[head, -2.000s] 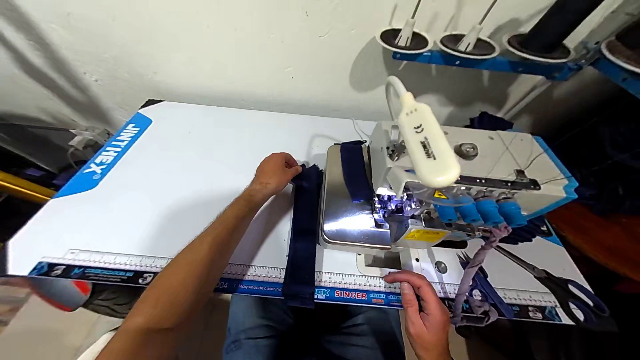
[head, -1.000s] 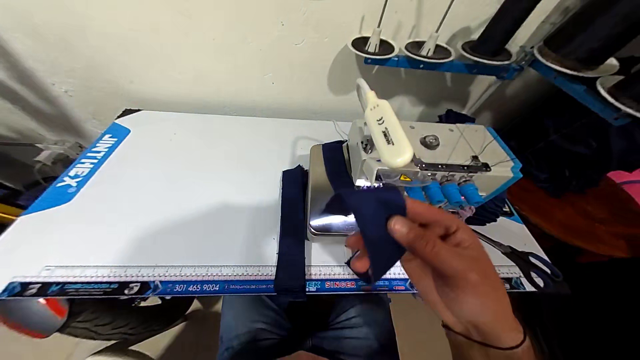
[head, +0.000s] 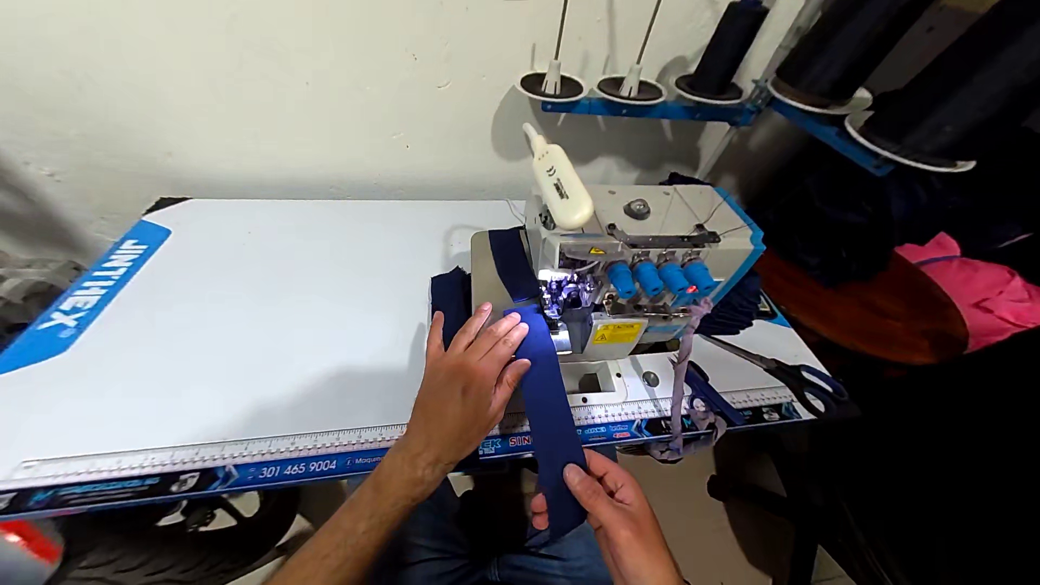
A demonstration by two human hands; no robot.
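A navy fabric strip (head: 546, 398) runs from beside the needle area of an overlock sewing machine (head: 642, 260) down over the table's front edge. The fingertips of my left hand (head: 467, 382) press on its upper part, fingers apart. My right hand (head: 605, 516) grips its lower end between thumb and fingers. Another navy strip (head: 512, 264) lies on the machine's metal side plate (head: 486, 284), above the first one. Left of the plate, more navy fabric (head: 451, 301) lies on the white table, partly hidden by my left hand.
A ruler tape (head: 244, 445) runs along the front edge of the white table (head: 244, 325). Scissors (head: 780, 370) lie at the right, near a twisted cloth strip (head: 681, 390) that hangs down. A thread stand (head: 650, 110) with dark cones is behind. A lamp (head: 561, 187) tops the machine.
One second ago my right hand held a folded navy piece up before the machine; now the strip is stretched lengthwise. My left hand, out of view then, is back and rests on the strip.
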